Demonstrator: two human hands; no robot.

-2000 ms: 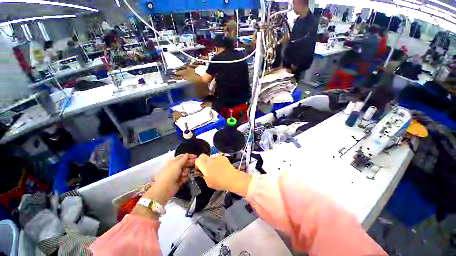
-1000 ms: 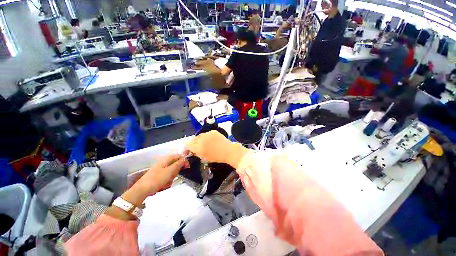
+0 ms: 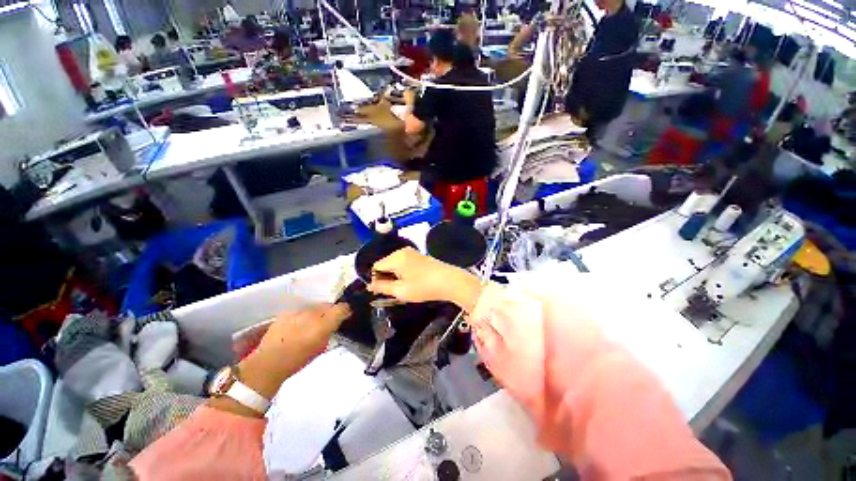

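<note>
My left hand (image 3: 298, 338) is at the centre left, its fingers blurred beside dark cloth (image 3: 413, 331). My right hand (image 3: 413, 280) is just right of it and slightly higher, fingers bent together in front of a black thread cone (image 3: 375, 252). A second black cone (image 3: 457, 242) with a bright green top stands to the right. Any thread between the fingertips is too fine to see. The hands are apart. The top of the white machine head (image 3: 469, 449) shows at the bottom.
The pale thread stand pole (image 3: 518, 164) rises right of the cones. Striped cloth (image 3: 155, 413) is heaped at the left by a white basket (image 3: 42, 399). Another machine (image 3: 751, 258) stands at the right. A person in black (image 3: 457, 117) works ahead, near blue bins.
My hands were close together at the fingertips and are now apart. My left hand has moved slightly down and left; my right hand has moved right. The view has shifted a little.
</note>
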